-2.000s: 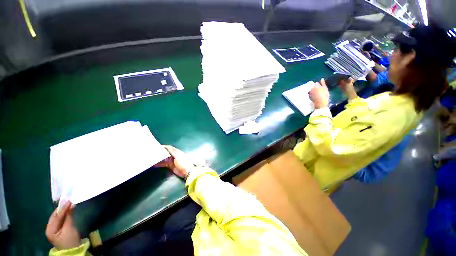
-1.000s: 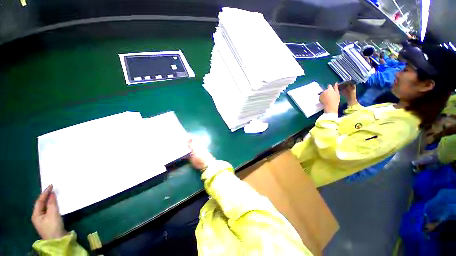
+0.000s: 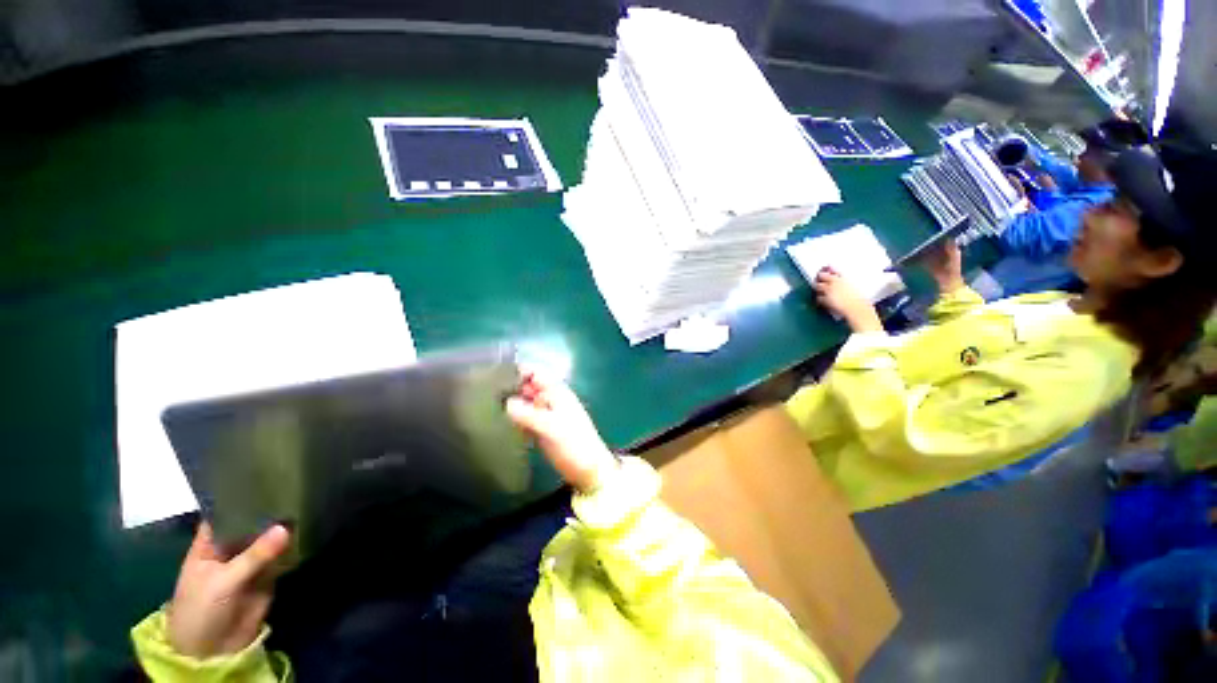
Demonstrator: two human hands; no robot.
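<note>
A dark-grey tablet back cover (image 3: 360,447), glossy with a small central logo, is held tilted above the bench's front edge. My left hand (image 3: 230,587) grips its lower left edge, thumb on the face. My right hand (image 3: 554,424) is at its right edge, fingers closed on the corner; any film there cannot be made out. Behind the cover, a low pile of white sheets (image 3: 267,327) lies on the green mat, partly hidden by the cover.
A tall leaning white stack (image 3: 701,174) stands right of centre, with a white scrap (image 3: 697,335) at its foot. A black reference sheet (image 3: 461,158) lies at the back. A cardboard box (image 3: 787,534) is below the bench. A person in yellow (image 3: 988,374) works at right.
The white sheet that my hands held is no longer between them; the dark cover now shows in both hands, above the pile's front. The view has shifted slightly.
</note>
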